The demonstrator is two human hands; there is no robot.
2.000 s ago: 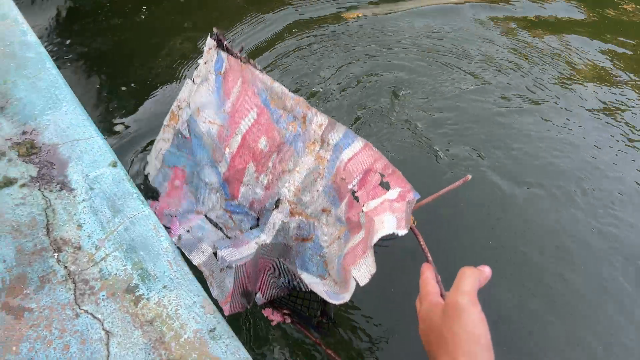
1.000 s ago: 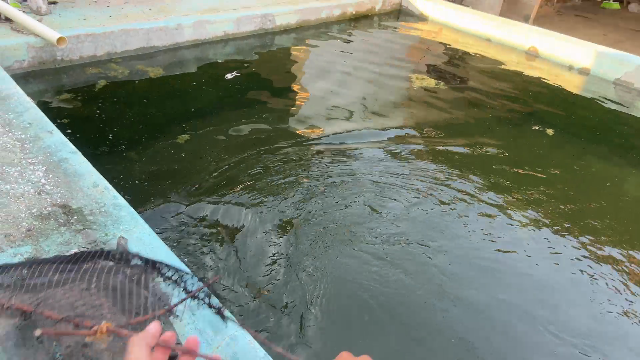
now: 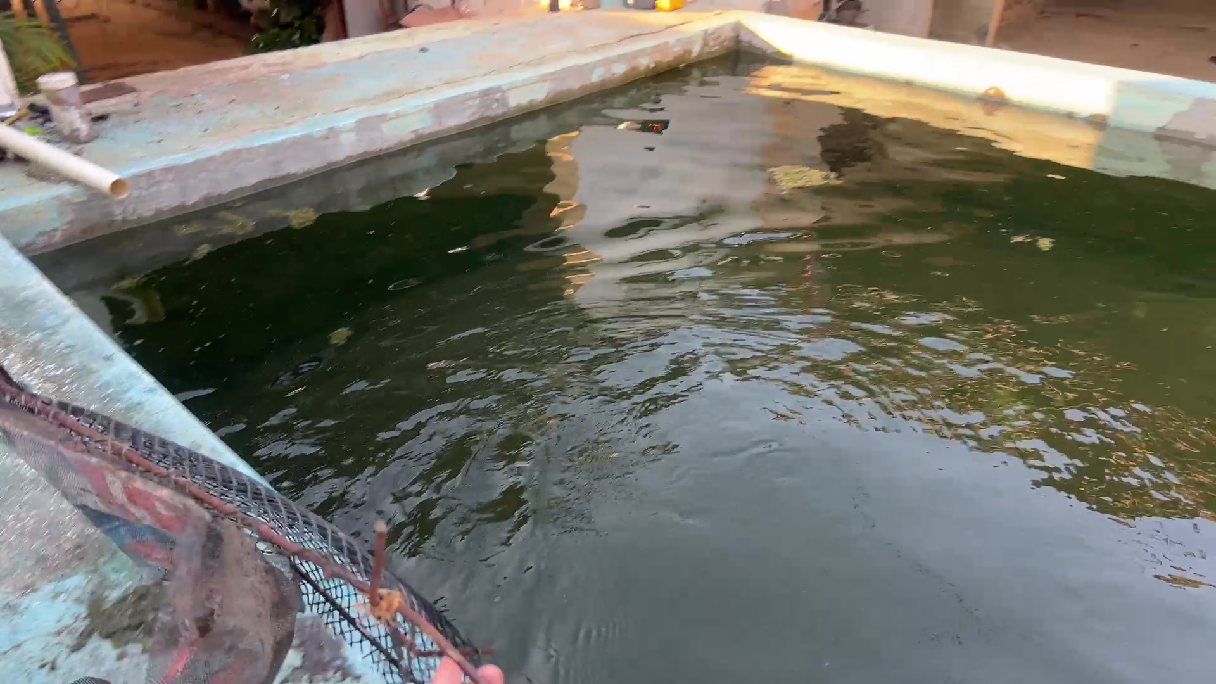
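Only the fingertips of my left hand (image 3: 465, 672) show, at the bottom edge, closed around a thin rusty metal rod (image 3: 285, 543). Black plastic mesh (image 3: 337, 617) runs along the rod, and an orange tie (image 3: 385, 605) binds a short crossing piece to it. Wet, dirty red and blue woven sheet (image 3: 218, 589) hangs from the frame at lower left, over the pool's ledge. The rest of my left hand is cut off by the frame. My right hand is out of view.
A pale blue concrete ledge (image 3: 104, 366) borders the pool of murky green water (image 3: 760, 532) on the left. A white plastic pipe (image 3: 66, 161) juts over the far ledge, near a dirty cup-like container (image 3: 66, 106). Algae clumps (image 3: 803, 177) float farther out.
The mesh and sheet were over the water two seconds ago and now lie across the left ledge. A second hand, at the bottom edge one second ago, has left view. The view has tilted up.
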